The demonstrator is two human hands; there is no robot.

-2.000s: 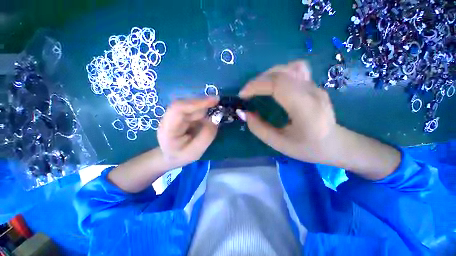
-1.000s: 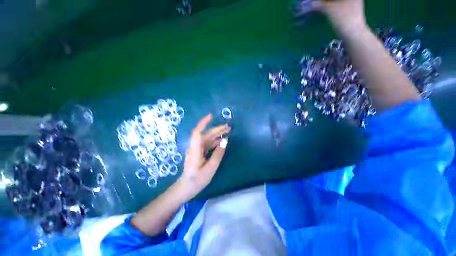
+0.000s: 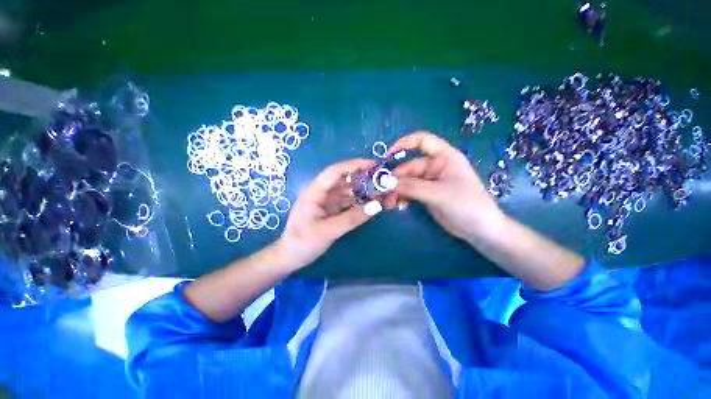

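My left hand [image 3: 320, 210] and my right hand [image 3: 448, 191] meet in front of my chest, just above the bench. Between their fingertips is a small dark purple fitting [image 3: 361, 185] with a bright silver-white ring [image 3: 383, 180] at its right side. My left fingers hold the dark part. My right thumb and fingers pinch at the ring. The fingers hide part of both, and whether they are joined cannot be told. A single split ring [image 3: 380, 150] shows just above the fingertips. The loose pile of split rings [image 3: 245, 160] lies left of centre.
A large pile of dark and silver fittings [image 3: 608, 144] lies at right, with a small cluster [image 3: 478, 114] beside it. One dark piece [image 3: 592, 19] lies at the upper right. A clear plastic bag with dark round pieces [image 3: 74, 195] is at far left. White paper [image 3: 117, 316] is by my left sleeve.
My right hand, which was stretched out to the upper right a second ago, is back at my left hand. A dark piece now lies at the upper right. My left hand now holds a dark fitting.
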